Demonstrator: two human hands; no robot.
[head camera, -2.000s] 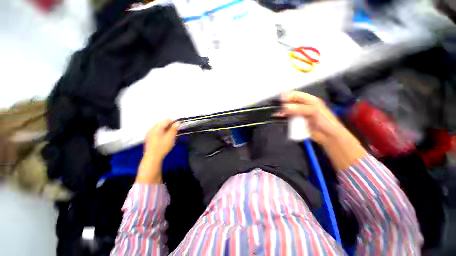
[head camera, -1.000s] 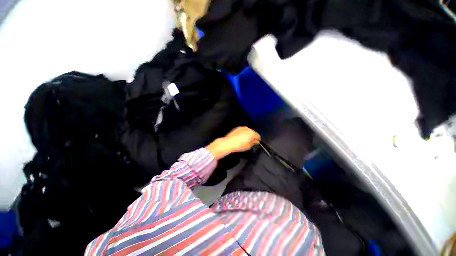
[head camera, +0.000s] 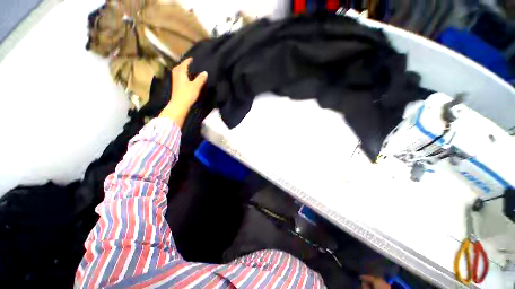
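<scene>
My left hand (head camera: 189, 90) reaches to the upper left onto black cloth pieces (head camera: 316, 62). Its thumb and forefinger are apart with no clear hold on the cloth; its other fingers are hard to make out. The black cloth drapes over the white table's left end. A thin dark strip with pale yellowish edges (head camera: 274, 214) lies across my dark-clothed lap. Only a small part of my right hand (head camera: 374, 282) shows at the bottom edge, beside something blue; its fingers and anything in them are hidden.
The white table (head camera: 305, 147) has a ridged front edge. A white sewing machine with blue stripes (head camera: 440, 132) stands at the right, and scissors with yellow and red handles (head camera: 471, 259) lie below it. Khaki cloth (head camera: 152, 34) is at the upper left. Blue material (head camera: 220, 161) shows under the table.
The view has swung back toward the table and machine. My left hand has moved from the strip at my lap to the black cloth at the upper left, letting go of the strip.
</scene>
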